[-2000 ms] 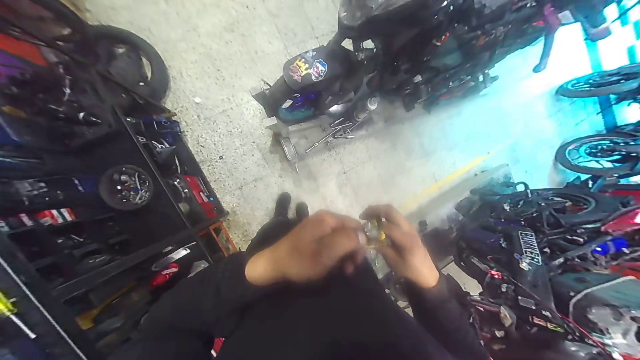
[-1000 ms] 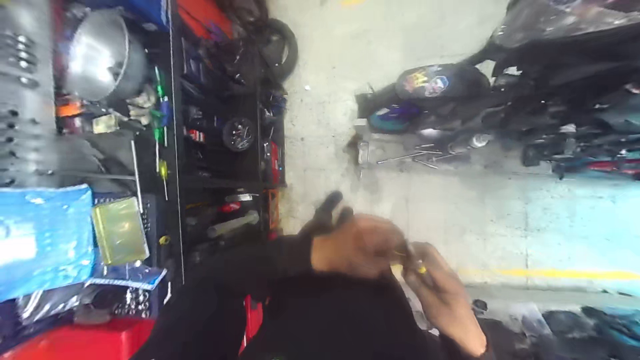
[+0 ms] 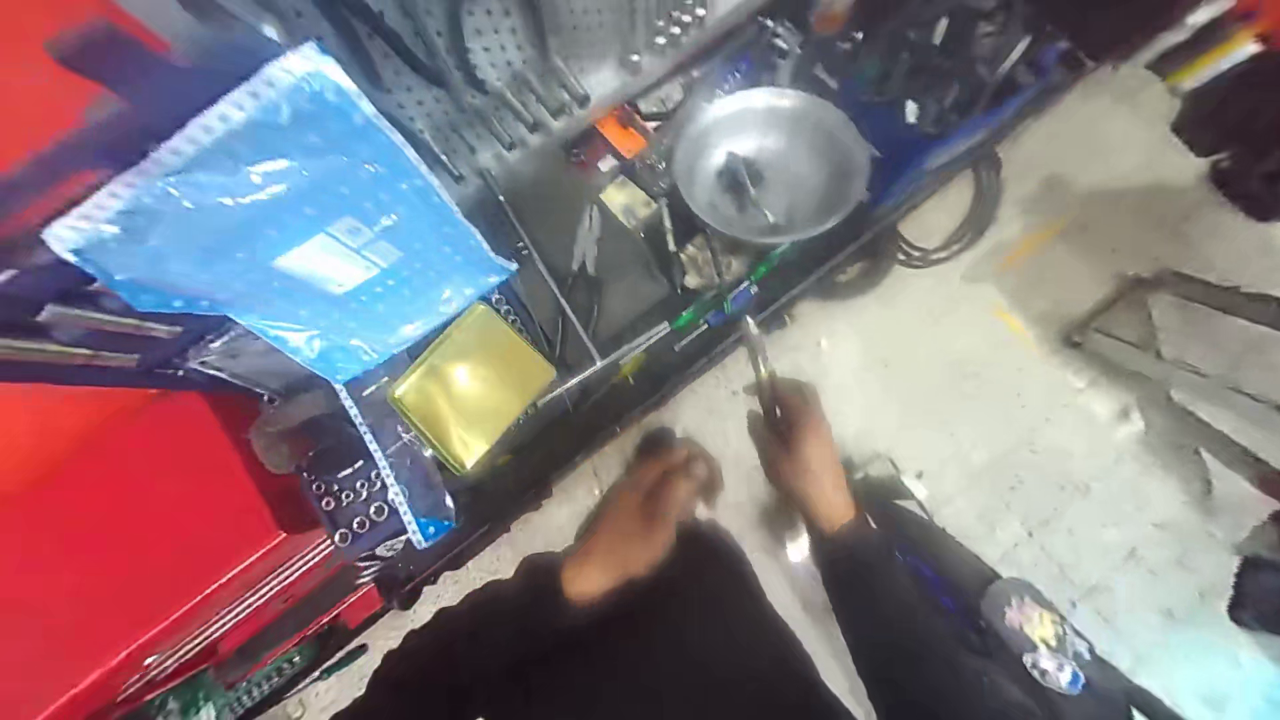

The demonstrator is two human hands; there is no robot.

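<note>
Low in the head view, my left hand (image 3: 645,510) is curled in front of my body, its fingertips blurred; whether something small is inside cannot be told. Right of it, my right hand (image 3: 800,440) grips a slim metal hand tool (image 3: 762,365), perhaps pliers, pointing up toward the bench edge. Just beyond the tool's tip, screwdrivers with green (image 3: 690,318) and blue (image 3: 742,296) handles lie along that edge. A round metal bowl (image 3: 840,180) with a dark item inside stands behind them. To the left lies a yellow rectangular tin or packet (image 3: 475,385), touching a blue plastic bag (image 3: 300,220).
A red tool chest (image 3: 130,520) fills the lower left, beside a tray of sockets (image 3: 350,500). Pliers (image 3: 585,245) and a long thin rod (image 3: 545,265) lie on the bench. A coiled cable (image 3: 970,215) hangs off its edge; a metal stand (image 3: 1180,370) is on the floor at right.
The view has swung to the tool bench. My hands, close together in both earlier frames, are now apart, and a slim metal tool shows in my right hand.
</note>
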